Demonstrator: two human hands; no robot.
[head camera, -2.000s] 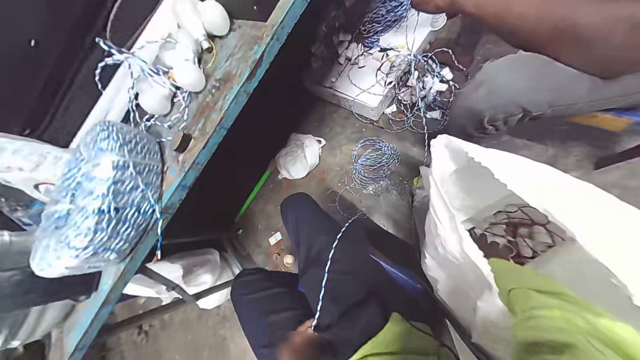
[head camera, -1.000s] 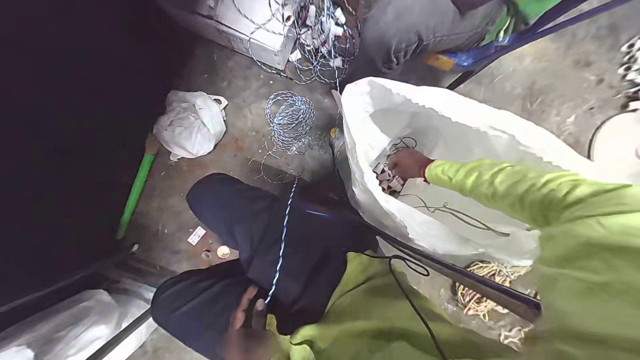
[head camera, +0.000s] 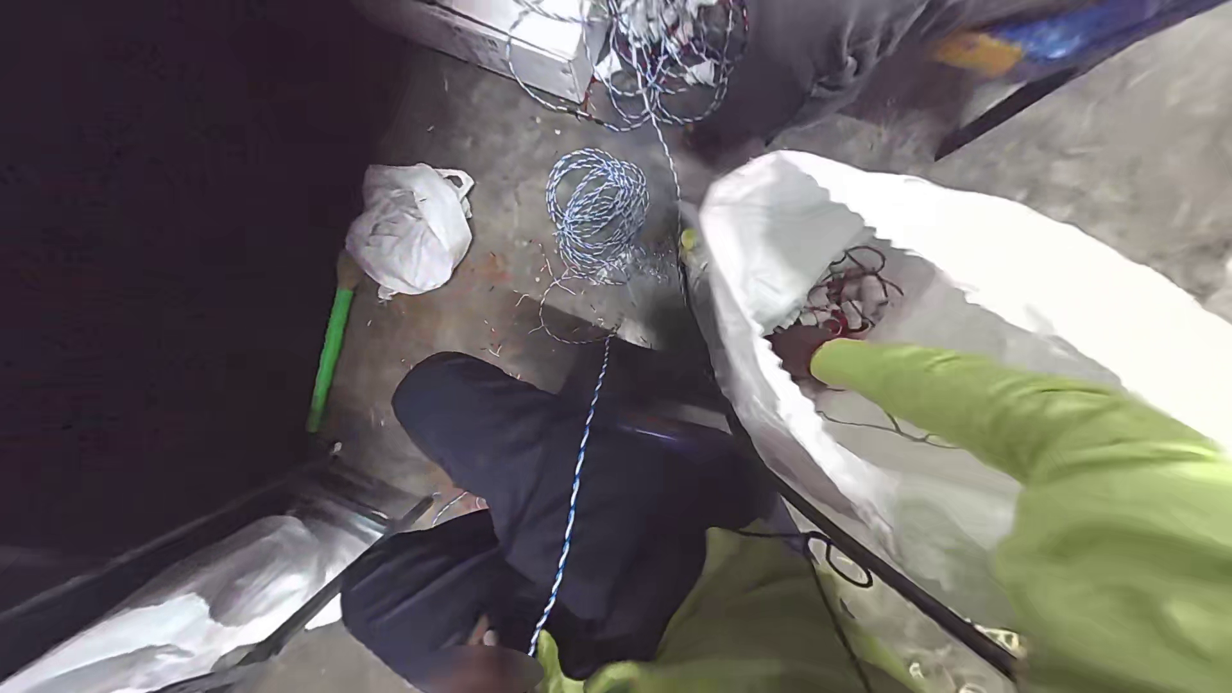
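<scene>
My right hand is down inside a large white woven sack, at a bundle of dark red wires with small pale pieces; its fingers are hidden. My left hand lies blurred over my lap at the bottom edge, beside a blue-and-white twisted wire. That wire runs from the floor over my dark trousers to the hand; whether the fingers grip it is unclear. A coil of the same kind of wire rests on the floor in front of my knees.
A tied white plastic bag and a green-handled tool lie at the left. A white box and a tangle of twisted wires are at the top, beside another person's grey-clothed leg. A dark bar runs along the sack.
My right arm has reached into the sack, where two seconds ago only the sleeve showed beside its opening. The view has swung away from the bench and wire spool at the left.
</scene>
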